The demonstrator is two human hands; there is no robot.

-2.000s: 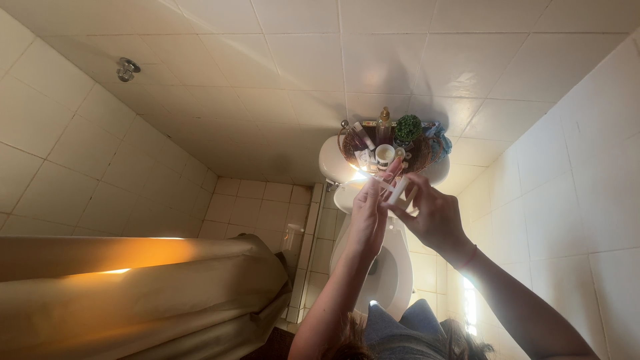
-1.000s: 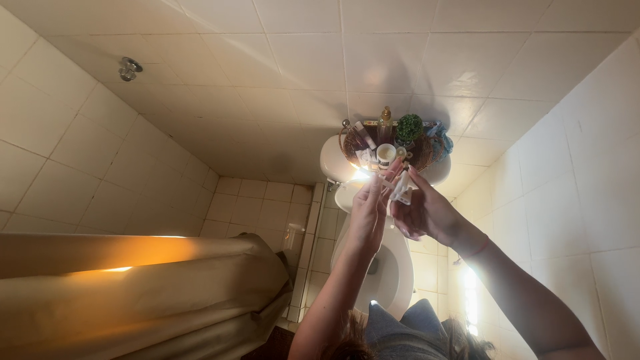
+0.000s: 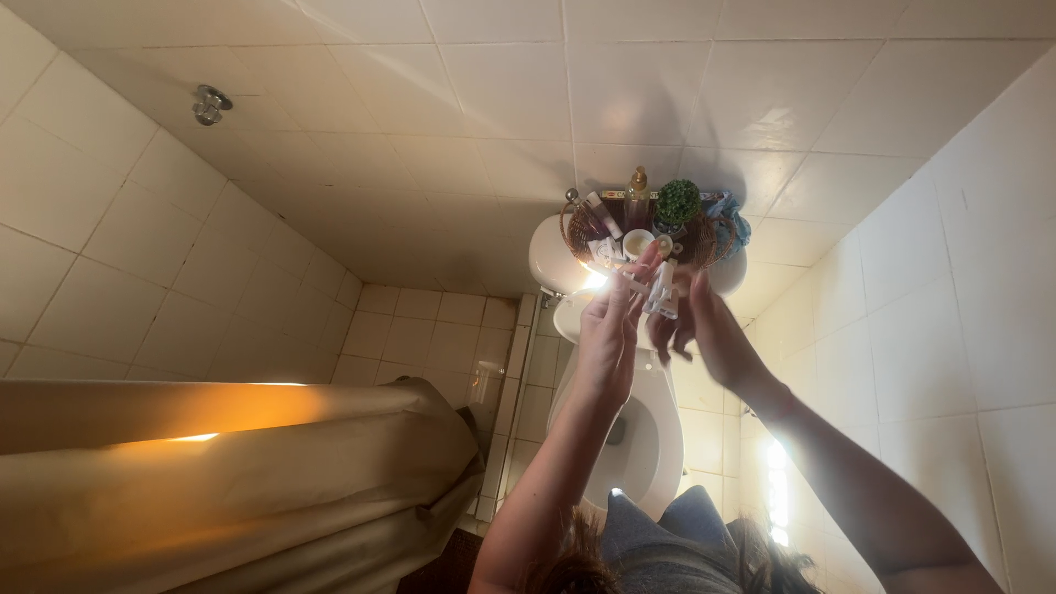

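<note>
A small white plastic item with an open frame (image 3: 662, 290) is between my hands, above the toilet; its exact kind cannot be told. My left hand (image 3: 610, 330) grips it, with another thin white piece at the fingertips. Beside it on the right, my right hand (image 3: 701, 322) is blurred, its fingers bent and apart; whether it touches the item is unclear. Just beyond the fingers, a wicker basket (image 3: 716, 239) on the toilet tank holds a pump bottle (image 3: 637, 200), a small potted plant (image 3: 678, 204), a round white jar (image 3: 638, 242) and several small containers.
The toilet bowl (image 3: 635, 445) stands open below my forearms. A beige shower curtain (image 3: 247, 487) hangs at the lower left. A metal valve handle (image 3: 211, 106) sticks out from the tiled wall. Blue crumpled cloth or plastic (image 3: 730, 224) lies by the basket's right side.
My right hand has moved slightly away from my left, and its fingers have spread. The white item's open frame now shows more plainly between my hands.
</note>
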